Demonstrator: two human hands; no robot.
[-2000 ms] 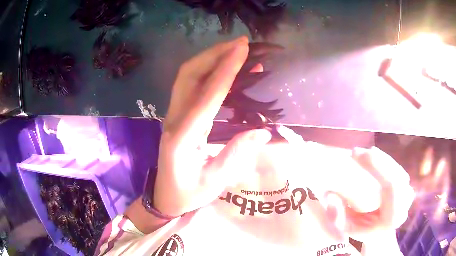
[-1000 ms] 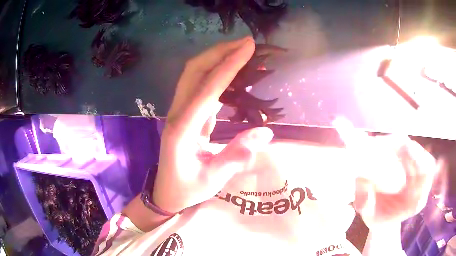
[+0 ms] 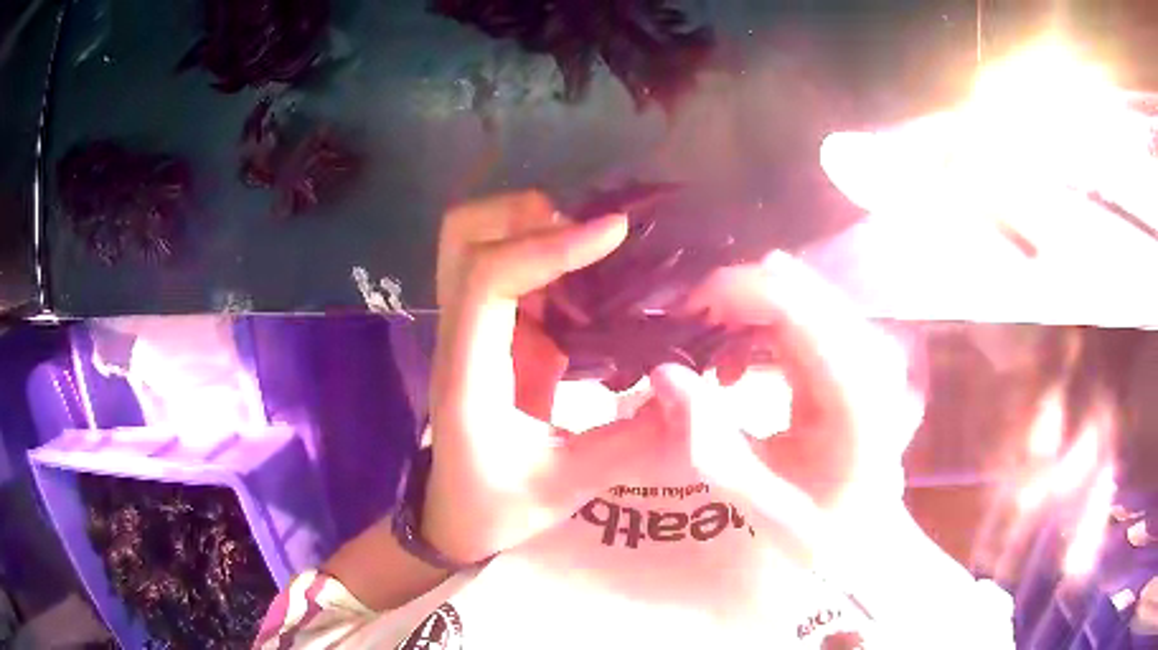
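Observation:
A dark spiky hair piece (image 3: pixel 622 298) is held in the air above the lap, near the table's front edge, with its pointed tufts towards the table. My left hand (image 3: pixel 508 381) grips its left side between fingers and thumb. My right hand (image 3: pixel 813 368) is at its right side, fingers and thumb on it, washed out by glare. The fingertips of both hands nearly meet at the piece's near edge. Whether it is one piece or two pressed together I cannot tell.
Dark spiky clumps (image 3: pixel 299 165) lie in groups on the green table (image 3: pixel 394 191). A purple crate (image 3: pixel 165 444) with dark pieces is at lower left. Thin dark sticks (image 3: pixel 1003 229) lie in the bright glare at right. Small white scraps (image 3: pixel 379 292) are at the near edge.
My right hand has come from the lower right onto the piece. My left hand's fingers have bent and lowered, and the piece has turned. The view has shifted slightly.

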